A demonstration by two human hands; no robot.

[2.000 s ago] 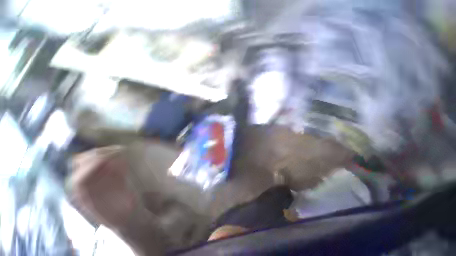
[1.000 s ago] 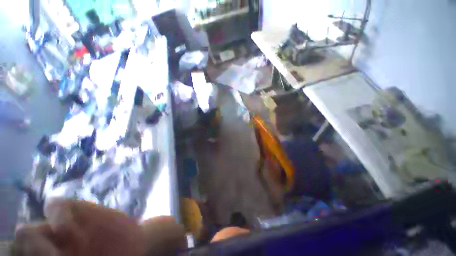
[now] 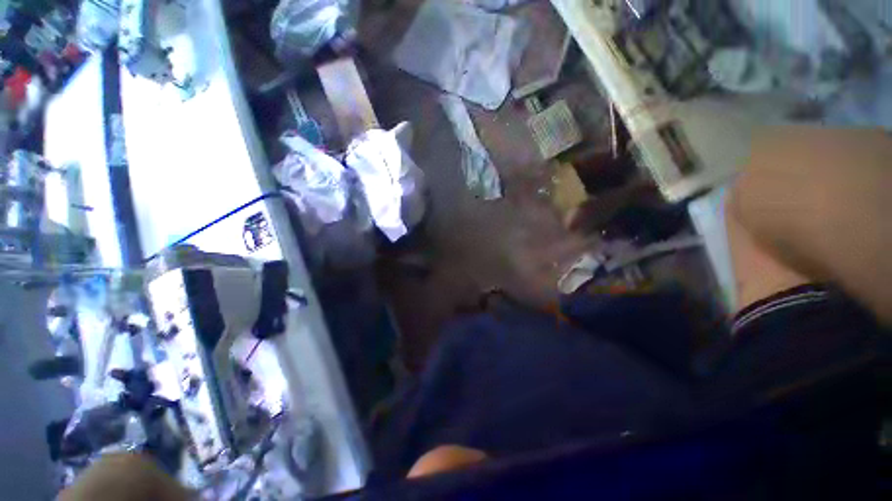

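A blurred bit of skin at the lower left edge looks like my left hand [image 3: 127, 479]; its fingers and any hold cannot be made out. A bare bent arm, which looks like my right arm [image 3: 822, 210], comes from a dark sleeve with white stripes at the right; no right hand can be made out. Nearest on the left is a white table [image 3: 328, 391] bearing a pale machine [image 3: 186, 342] with dark parts and cluttered small items.
White bundles [image 3: 386, 181], a grey cloth [image 3: 460, 49], a pale strip and a brown box [image 3: 587, 191] lie on the brown floor. Another table [image 3: 626, 108] with a blurred machine stands at upper right. Dark blue cloth [image 3: 548, 382] fills the lower middle. A blue cord crosses the left table.
The view has swung down towards the floor and the near table. The orange chair frame is out of view. The striped sleeve and bare arm now show at right; the left hand sits lower.
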